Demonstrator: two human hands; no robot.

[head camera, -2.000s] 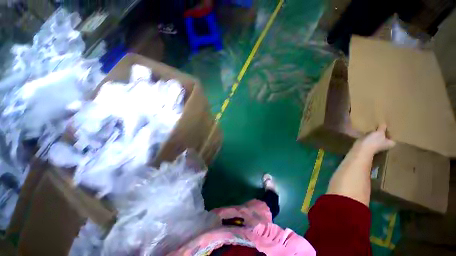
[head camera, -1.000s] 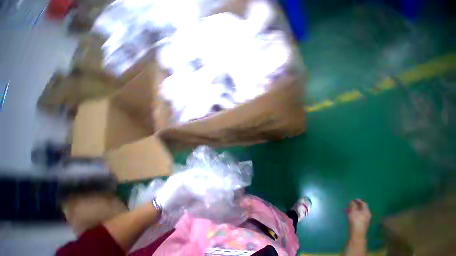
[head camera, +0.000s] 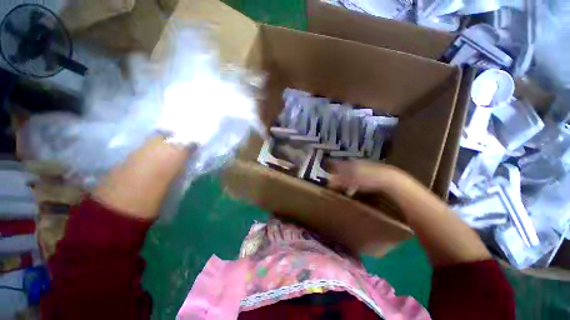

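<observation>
A deep brown carton (head camera: 350,69) stands open in front of me. White moulded parts (head camera: 337,125) stand in rows on its floor. My right hand (head camera: 359,178), bare, is inside the carton at its near side, with the fingers at the parts; whether it grips one is hidden by blur. My left hand (head camera: 200,112), in a white glove, is over the carton's left flap. It holds a bunch of clear poly bags (head camera: 119,125), bright and blurred, which hides its fingers.
A carton to the right is heaped with loose white parts (head camera: 494,162), one with a round cup end (head camera: 492,87). More white parts lie beyond at the upper right. A black fan (head camera: 35,40) and brown sacks (head camera: 90,15) are at the upper left. The floor (head camera: 194,231) is green.
The view has swung to the working carton. The cardboard sheet seen earlier in my right hand is out of view, and that hand is now inside the carton. My left hand still holds the bags.
</observation>
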